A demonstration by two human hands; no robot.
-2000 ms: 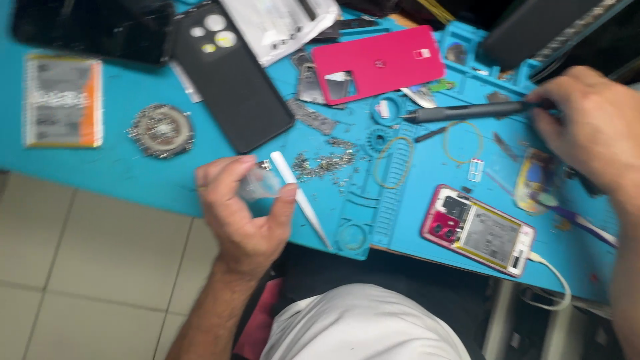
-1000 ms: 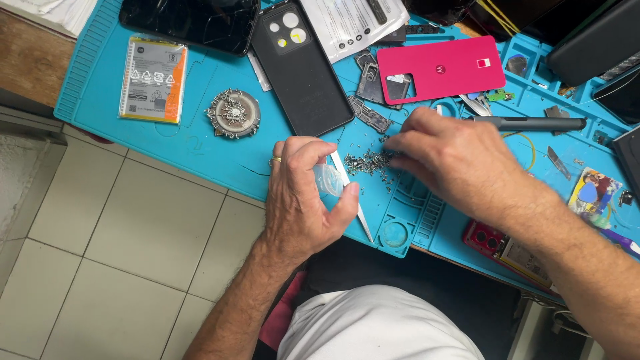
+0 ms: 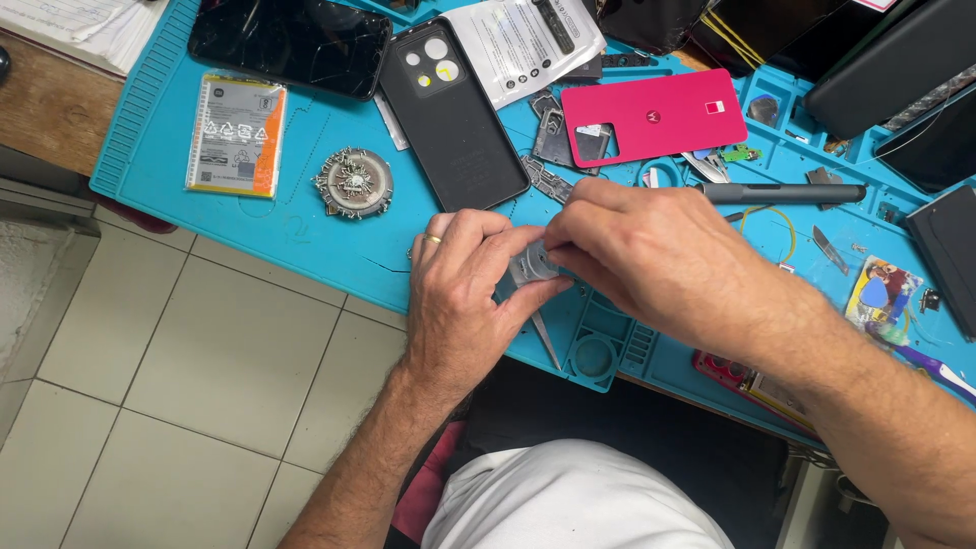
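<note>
My left hand (image 3: pixel 465 297) holds a small clear plastic container (image 3: pixel 532 264) between thumb and fingers. The bent fingers of my right hand (image 3: pixel 633 252) meet at the container's mouth; whether they pinch a small part is hidden. White tweezers (image 3: pixel 546 341) lie on the blue repair mat below the container, partly covered by my left hand. The heap of small screws is hidden behind my hands. A round magnetic holder (image 3: pixel 354 183) studded with screws sits to the left. A black phone case (image 3: pixel 457 122) lies just above my hands.
On the blue mat (image 3: pixel 320 252) lie a phone battery (image 3: pixel 236 137), a cracked phone (image 3: pixel 290 46), a pink phone back cover (image 3: pixel 656 114) and a grey pen-style screwdriver (image 3: pixel 781 193). An opened pink phone (image 3: pixel 762 389) is partly under my right forearm. A toothbrush (image 3: pixel 930 366) lies at the right.
My right hand has gone from the screwdriver at the right to the heap of screws, then to the mouth of the container in my left hand.
</note>
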